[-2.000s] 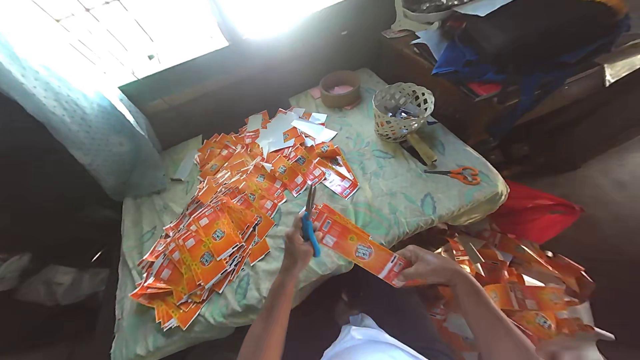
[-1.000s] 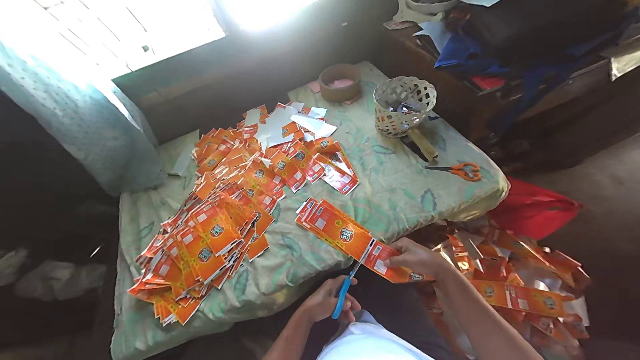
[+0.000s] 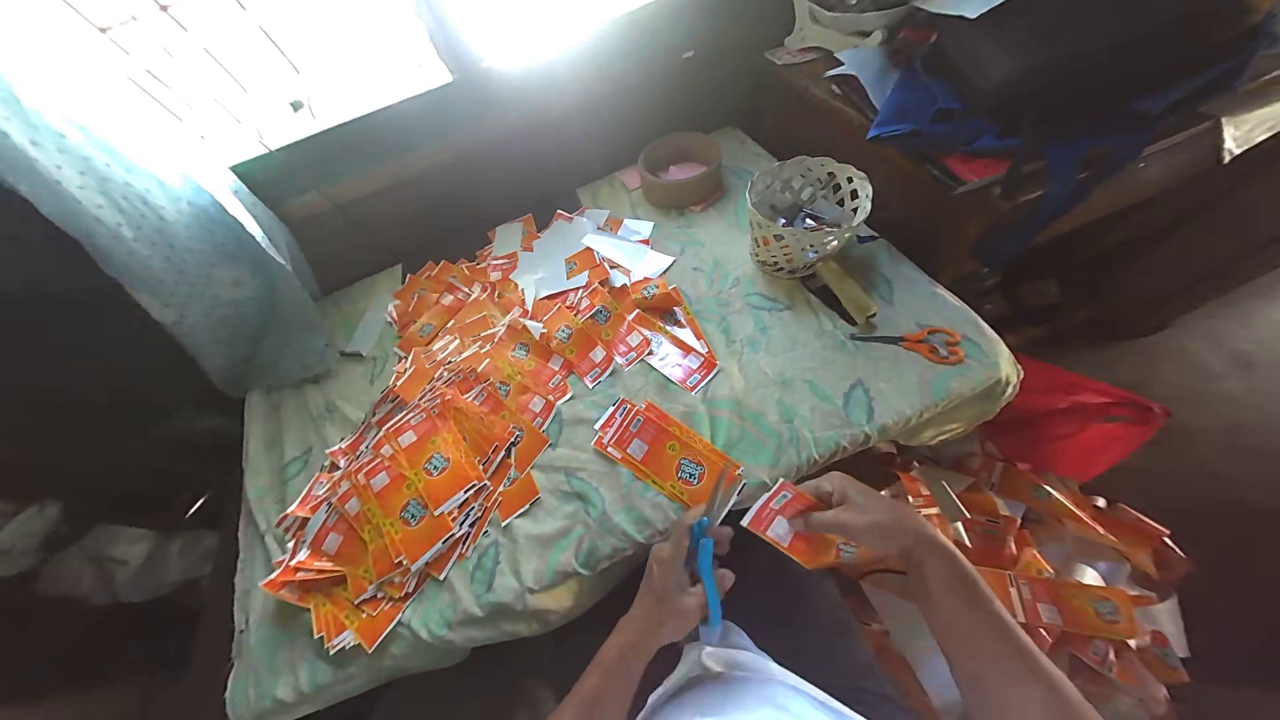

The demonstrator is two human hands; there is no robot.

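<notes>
My left hand [image 3: 672, 585] grips blue-handled scissors [image 3: 706, 570], blades pointing up at the near end of a small stack of cut orange labels [image 3: 665, 450] by the cloth's front edge. In my right hand [image 3: 865, 515] is an orange printed strip [image 3: 790, 525], its end just right of the blades and apart from that stack. A large heap of cut orange labels [image 3: 430, 450] covers the left part of the table, with white paper scraps [image 3: 555, 258] on its far end.
On the flowered cloth [image 3: 800, 400] are orange-handled scissors [image 3: 930, 345], a woven basket [image 3: 808, 215] with things inside and a brown tape roll [image 3: 680, 170]. More orange strips [image 3: 1080, 600] pile up at lower right beside a red cloth [image 3: 1075, 415]. A curtain [image 3: 150, 240] hangs at left.
One second ago the strip in my right hand reached across the scissors; now a cut stack lies separate on the cloth and the held strip is shorter. My left hand has moved up toward the cloth's edge.
</notes>
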